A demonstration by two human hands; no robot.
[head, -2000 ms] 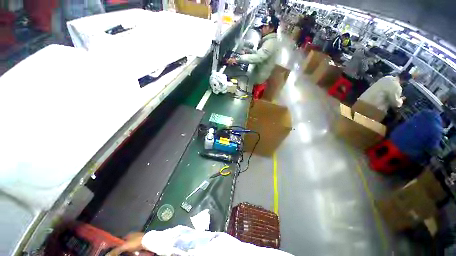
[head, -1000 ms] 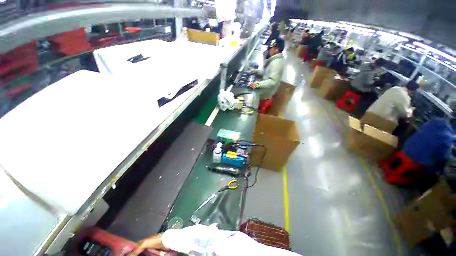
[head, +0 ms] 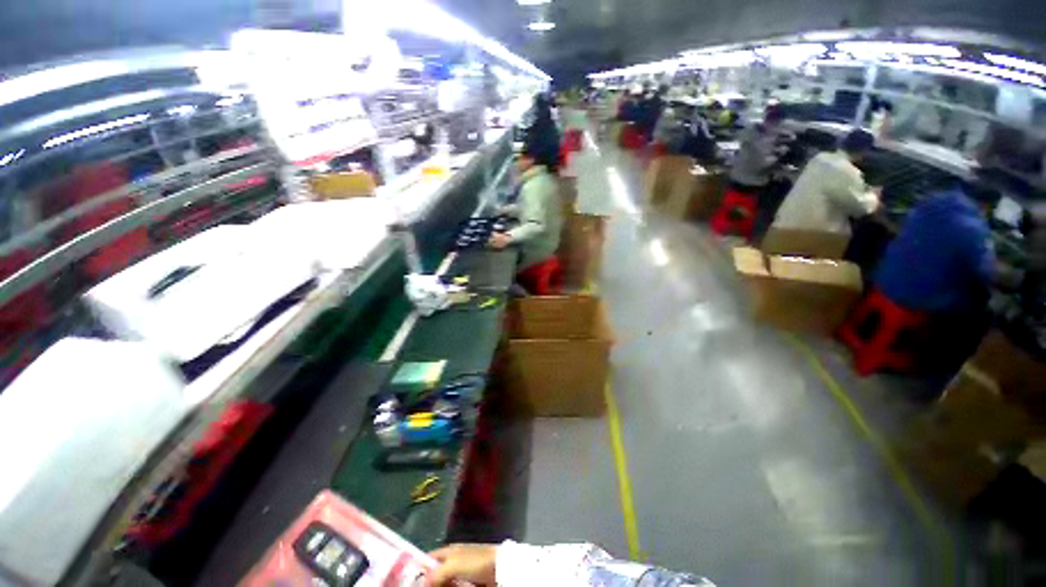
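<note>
A red plastic parts tray (head: 379, 532) is at the bottom edge of the picture, partly cut off. A black handheld unit (head: 330, 553) with a pale window lies in it. My right hand (head: 465, 564), in a white sleeve, grips the tray's right edge. The fingers are partly cut off at the bottom edge. My left hand is out of the picture. The tray is over the near end of the green bench and the dark conveyor belt (head: 301, 459).
The bench holds a blue soldering station (head: 422, 429), a dark stick-shaped tool (head: 411, 460) and yellow-handled pliers (head: 426, 491). Brown cartons (head: 557, 378) stand beside the bench and across the aisle. A person (head: 535, 218) works farther along; others sit at right. Red trays (head: 197, 468) lie at left.
The view has tilted up and shows more of the hall. The tray and my right hand have moved right, and more of the tray shows. The woven seat cover has left the picture.
</note>
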